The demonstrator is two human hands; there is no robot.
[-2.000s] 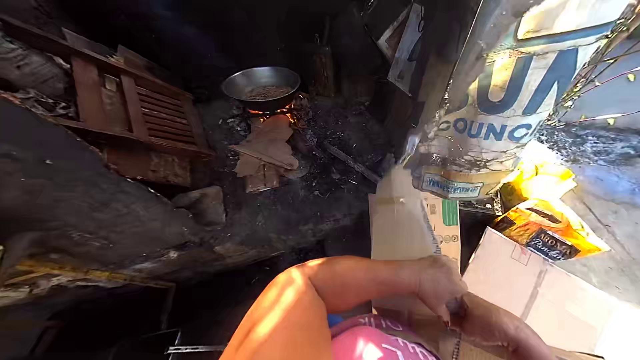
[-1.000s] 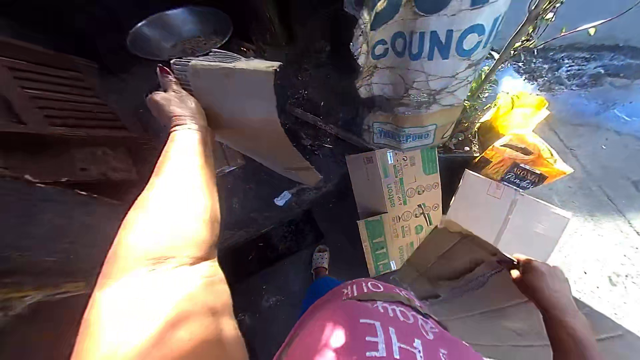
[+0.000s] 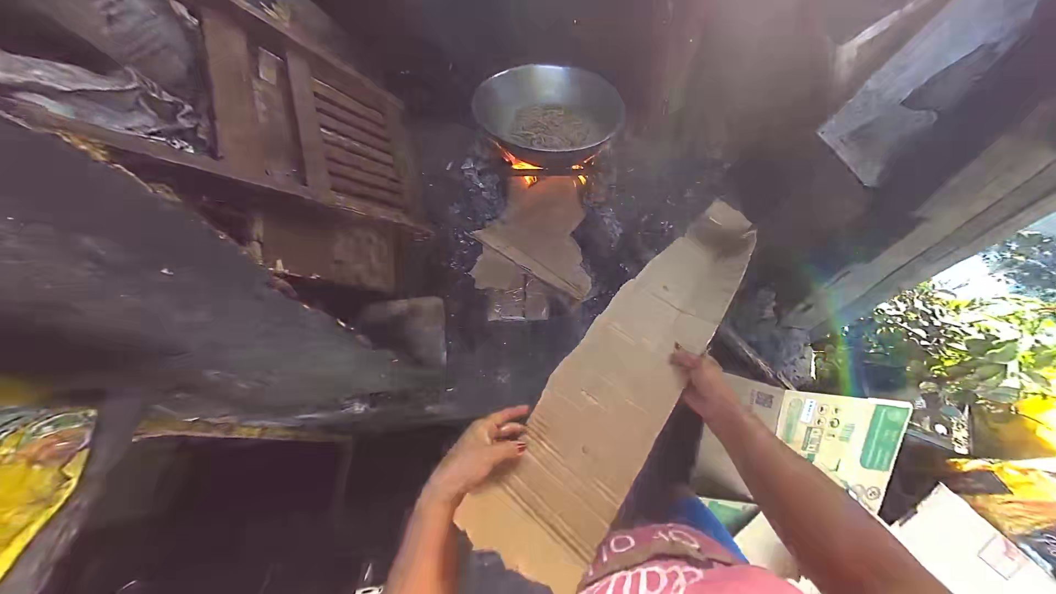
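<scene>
A long torn strip of corrugated cardboard (image 3: 619, 379) slants across the view in front of me. My left hand (image 3: 487, 454) is on its lower left edge, with the fingertips over the face of the board. At its right edge, higher up, my right hand (image 3: 700, 381) grips the strip. Farther off, a metal pan (image 3: 549, 107) with some food in it sits over flames (image 3: 528, 167). Torn cardboard pieces (image 3: 536, 239) lie just below the fire, their far end reaching the flames.
A slatted brown wooden panel (image 3: 305, 115) stands left of the fire, above a stone block (image 3: 404, 330). A printed cardboard box (image 3: 825, 437), a white box (image 3: 973, 536) and a yellow-orange bag (image 3: 1006, 487) are at the lower right. A dark ledge (image 3: 206, 305) runs along the left.
My left hand has come down from beside the pan. My right hand has left the cardboard at the lower right, and both hands are now on one strip. The view has swung toward the fire.
</scene>
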